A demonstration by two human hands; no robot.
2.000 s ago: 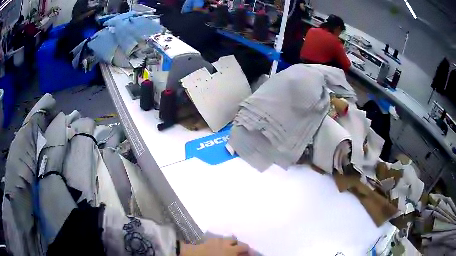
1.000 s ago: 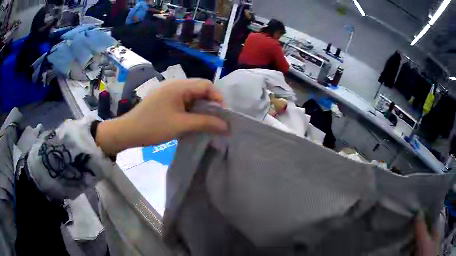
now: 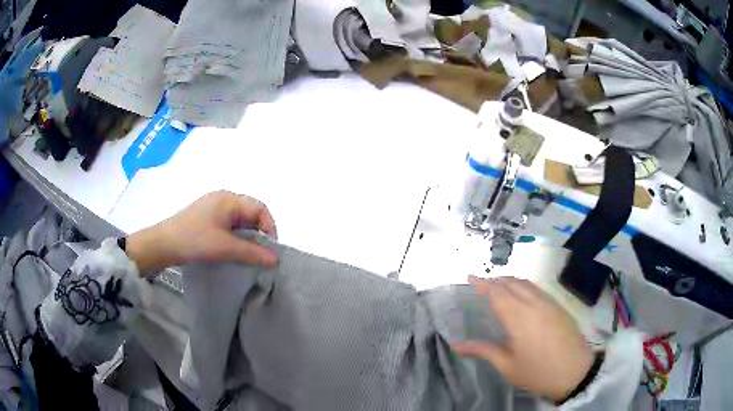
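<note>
A grey outer fabric panel (image 3: 337,321) hangs over the table's front edge, its top edge stretched between my two hands. My left hand (image 3: 210,233) pinches the panel's upper left corner between thumb and fingers. My right hand (image 3: 534,333) holds the panel's right end, thumb and fingers spread over it, just in front of the needle area. The white lockstitch sewing machine (image 3: 554,197) stands behind and right of my right hand. Its presser foot area (image 3: 486,229) is beyond the fabric's edge. The panel's lower part is cut off by the picture's edge.
Stacked grey cut pieces (image 3: 229,64) lie at the back left, near a blue brand label (image 3: 153,144). Brown and grey pieces lie along the back. A black strap (image 3: 607,201) hangs over the machine arm. Red-handled snips (image 3: 659,353) lie at right. Grey bundles are at left.
The view has turned down and right, bringing the sewing machine into sight. The held panel is now lower, at the table's front edge. Two seconds ago my left hand showed without the panel.
</note>
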